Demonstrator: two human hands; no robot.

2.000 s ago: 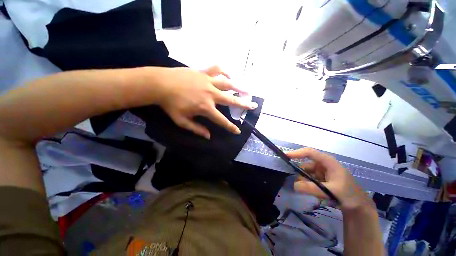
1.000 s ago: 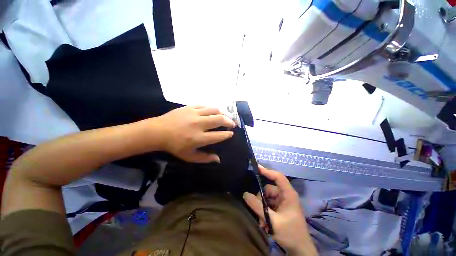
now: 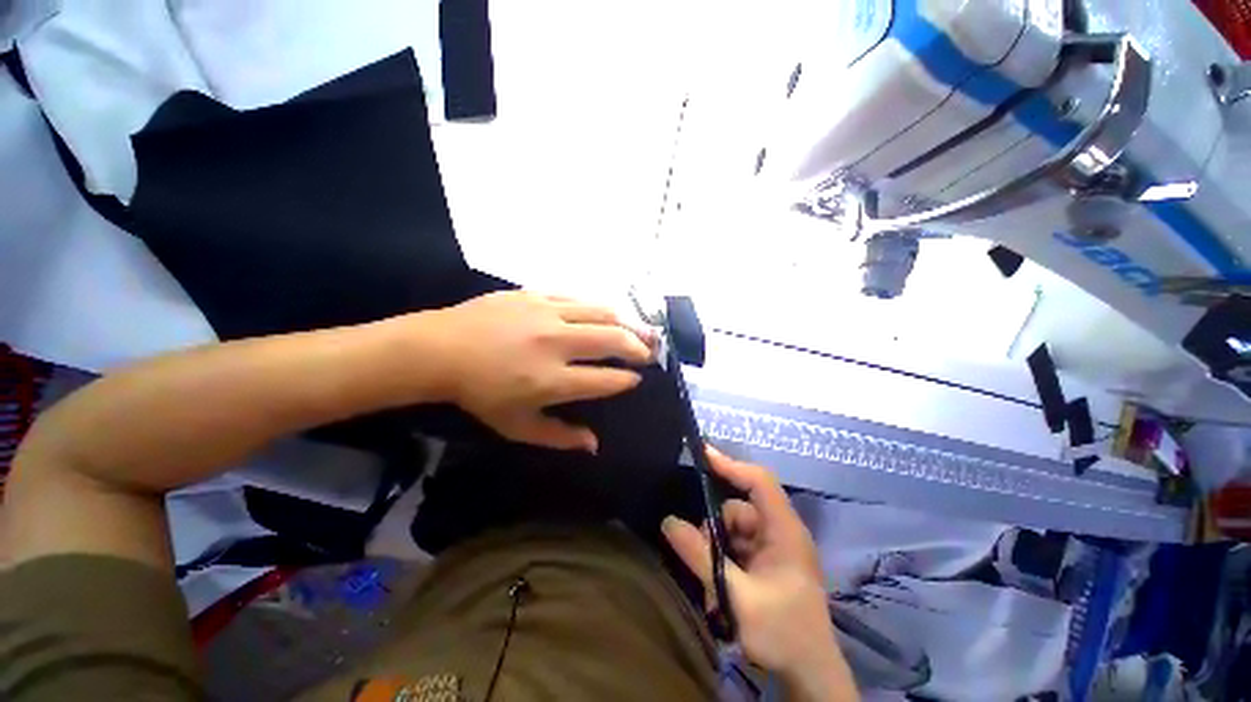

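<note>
A black fabric panel (image 3: 549, 480) lies over the table's front edge and hangs into the lap. My left hand (image 3: 549, 364) rests flat on it, fingertips beside a small pale piece (image 3: 645, 313) at the panel's corner. My right hand (image 3: 755, 555) holds the black shears (image 3: 694, 446) at the handles. The blades point up to the pale piece and run along the panel's right edge. A small black strip (image 3: 683, 332) lies just right of the blade tips. Whether the blades are open is hard to tell.
The sewing machine head (image 3: 960, 124) is at upper right. Black scraps (image 3: 1050, 388) lie on the table at right. White cut pieces (image 3: 275, 41) and another black panel (image 3: 302, 192) are at left. A printed scale (image 3: 851, 446) runs along the table's front edge. White cloth hangs below it.
Since two seconds ago, the shears have swung from a slant to nearly upright along the panel's edge, and a strip shows right of them. My left hand has drawn back from the corner. Little differs in the last second.
</note>
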